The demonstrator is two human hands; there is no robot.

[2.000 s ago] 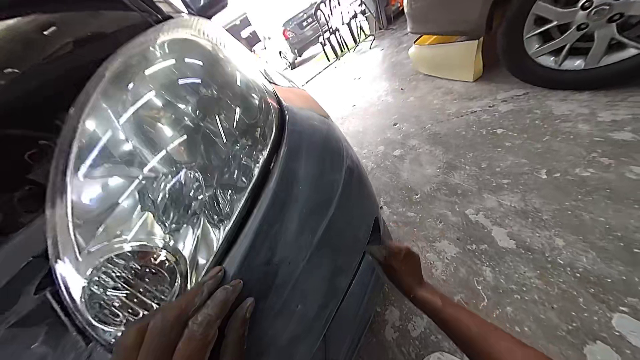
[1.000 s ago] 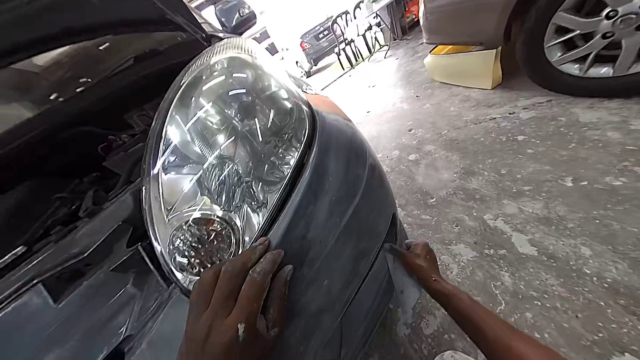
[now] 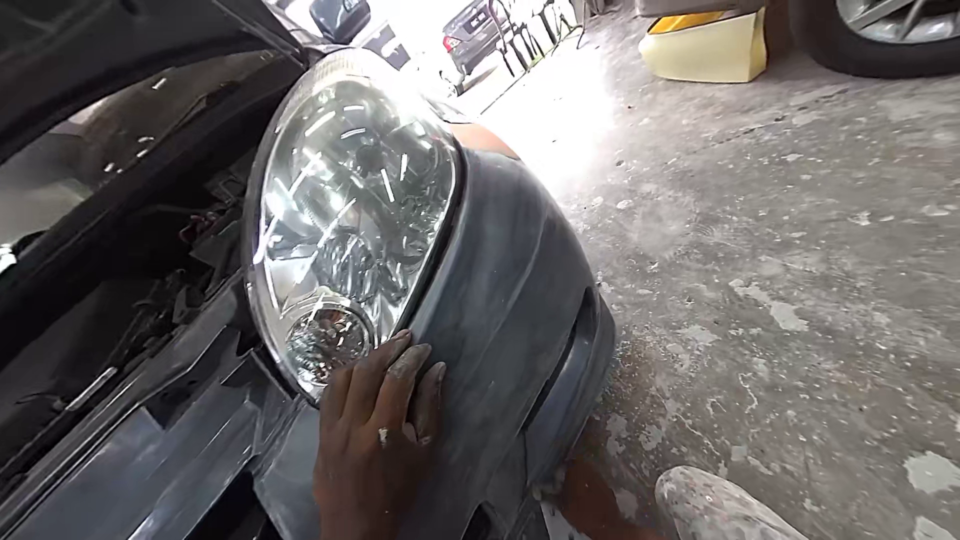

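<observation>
My left hand [image 3: 379,427] rests on a car's dull grey front bumper [image 3: 495,300], its dusty fingertips at the lower edge of the clear headlight [image 3: 360,202]. It grips nothing. Low on the bumper's outer side is my right hand [image 3: 581,487], partly hidden by the bumper and blurred. A pale flat edge shows just below it; whether the hand holds something cannot be told. A long dark slot [image 3: 562,364] runs down the bumper between the two hands.
The engine bay [image 3: 150,300] lies under the raised hood [image 3: 127,45] at left. A cloth-covered knee [image 3: 720,502] shows at bottom right. Beyond the stained concrete floor [image 3: 750,247] are a yellow panel [image 3: 705,56], a car wheel [image 3: 877,37], chairs and a parked car [image 3: 476,34].
My right hand has moved down along the bumper's outer side. My left hand stays by the headlight's lower edge. The view has shifted, showing more of the engine bay.
</observation>
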